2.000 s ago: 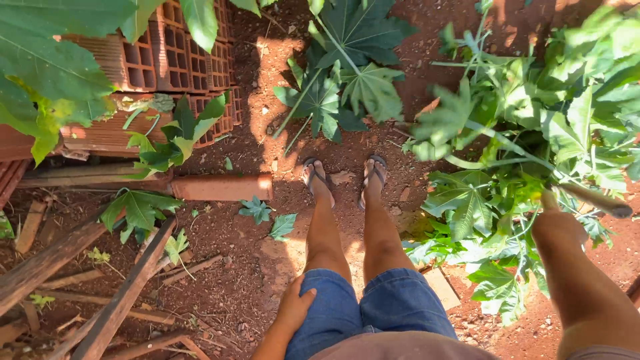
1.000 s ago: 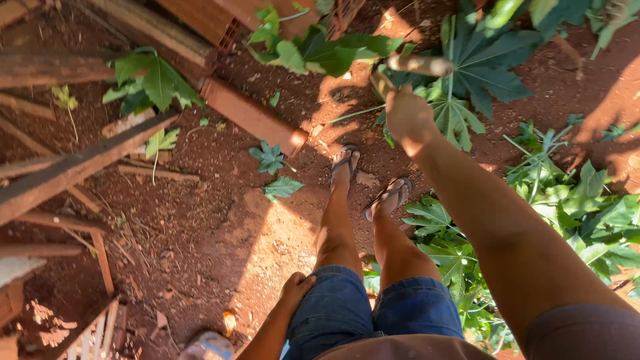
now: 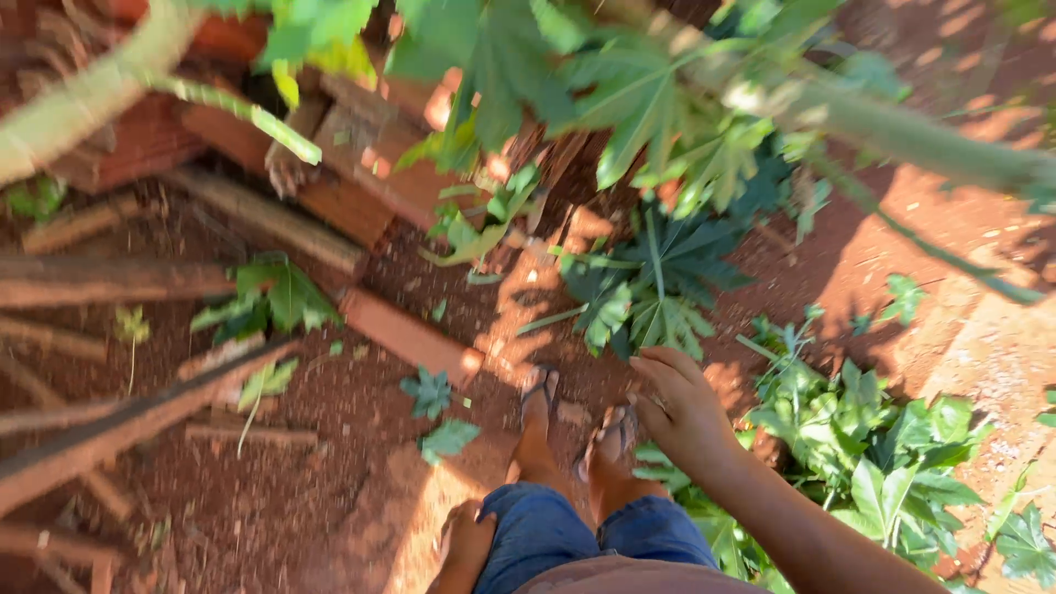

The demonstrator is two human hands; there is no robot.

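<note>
My right hand (image 3: 681, 406) is held out over the ground with its fingers apart and nothing in it. Just beyond its fingertips lies a bunch of lobed green leaves (image 3: 660, 280) with cut stalks. My left hand (image 3: 467, 540) rests on the thigh of my blue denim shorts (image 3: 540, 528), partly hidden at the frame's lower edge. Above both hands, near the camera, a thick green plant stem (image 3: 916, 132) crosses the upper right. A paler stem (image 3: 99, 91) with a cut side shoot (image 3: 285, 136) spans the upper left.
Old wooden beams (image 3: 148, 421) and boards lie across the left side. A reddish clay piece (image 3: 412, 334) points toward my sandalled feet (image 3: 536, 396). A heap of cut leafy branches (image 3: 874, 445) covers the ground at the right. Loose leaves (image 3: 450, 437) lie on the red soil.
My right hand gripped a stick-like handle one second ago; now it is empty and its fingers are apart. Green stems have come into view overhead. My left hand stays on the thigh.
</note>
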